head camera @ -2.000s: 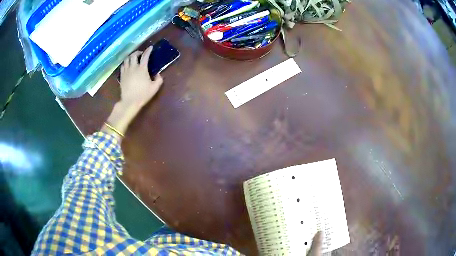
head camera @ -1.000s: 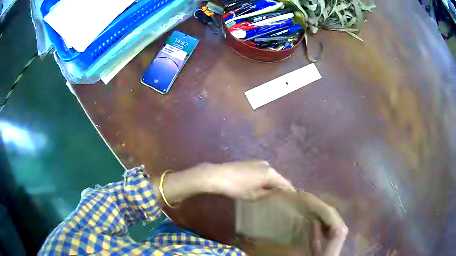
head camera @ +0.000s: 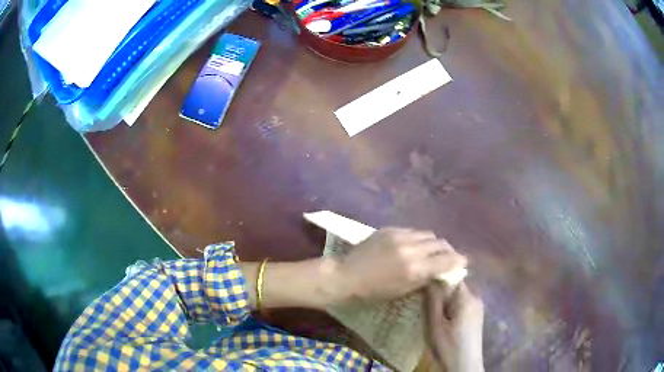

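A cream ticket sheet (head camera: 386, 330) with rows of print is held at the lower middle, bent, with one pale flap sticking out at its upper left. My left hand (head camera: 397, 265) lies over its top part, fingers closed on its upper right edge. My right hand (head camera: 457, 327) grips the same edge from the right, its fingertips meeting those of my left hand. Part of the sheet is hidden under both hands. A white strip (head camera: 394, 97) with a small dark dot lies on the table beyond them.
A lit smartphone (head camera: 220, 81) lies at the upper left, beside a blue basket (head camera: 120, 71) in clear plastic with white paper on it. A red-brown bowl (head camera: 357, 51) of pens stands at the top. Grey-green ties (head camera: 435, 40) lie right of it. The table edge (head camera: 131, 195) curves at left.
My left hand has left the phone, whose screen is now lit, and joined my right hand at the sheet. The sheet, flat at first, is now bent and gripped.
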